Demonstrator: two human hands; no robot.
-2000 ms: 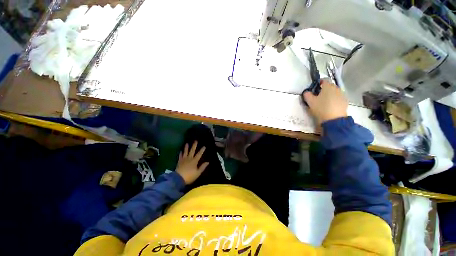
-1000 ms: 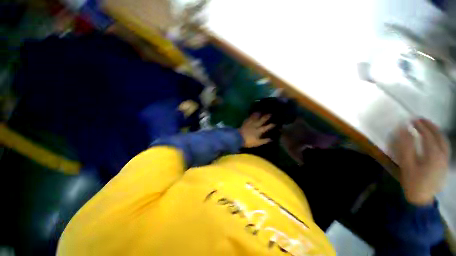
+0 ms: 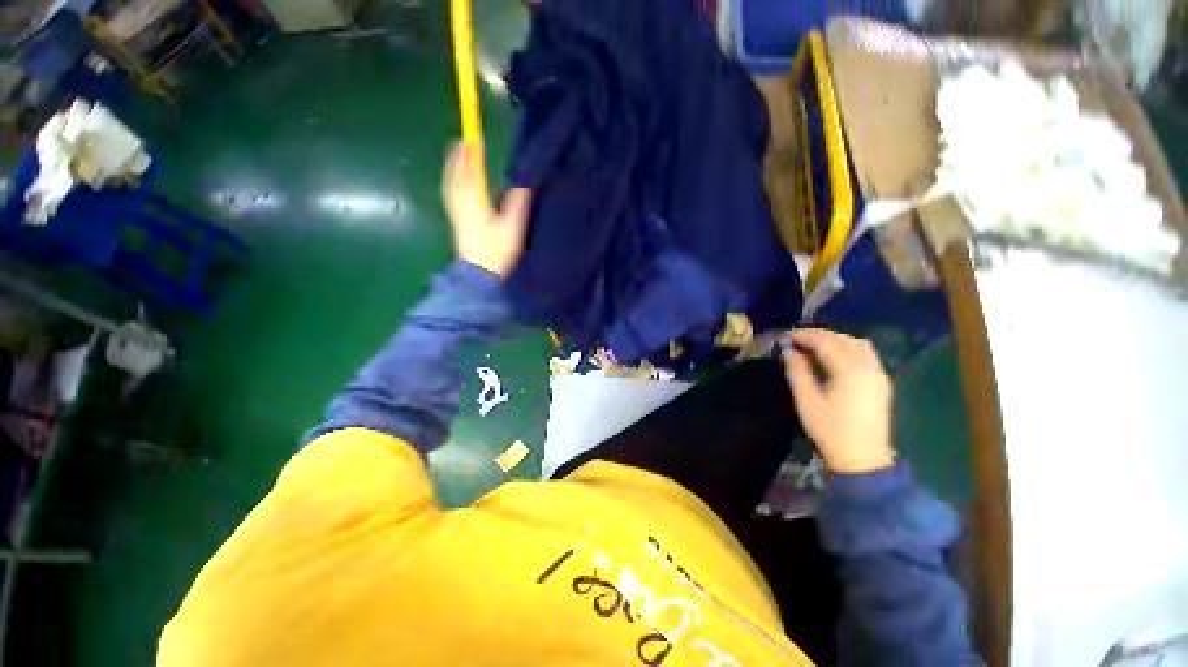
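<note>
A large pile of navy garments (image 3: 638, 156) lies on the trolley in front of me. My left hand (image 3: 485, 222) is at the trolley's yellow tube handle (image 3: 465, 78), at the pile's left side, with fingers around the tube. My right hand (image 3: 840, 397) is near the pile's lower right corner, above my dark-clothed leg. Its thumb and index finger are close together; whether something small is between them cannot be told. A second yellow handle (image 3: 834, 156) stands right of the pile.
The white wood-edged table (image 3: 1094, 443) is on the right. A white frilly heap (image 3: 1049, 163) lies on cardboard (image 3: 889, 98) at the upper right. A blue pallet-like frame (image 3: 163, 248) and a white cloth heap (image 3: 85, 156) are on the left. Scraps lie on the green floor (image 3: 313, 274).
The view has swung left from the machine table to the trolley. My left hand has left my leg and is on the yellow handle. My right hand has left the scissors and the table.
</note>
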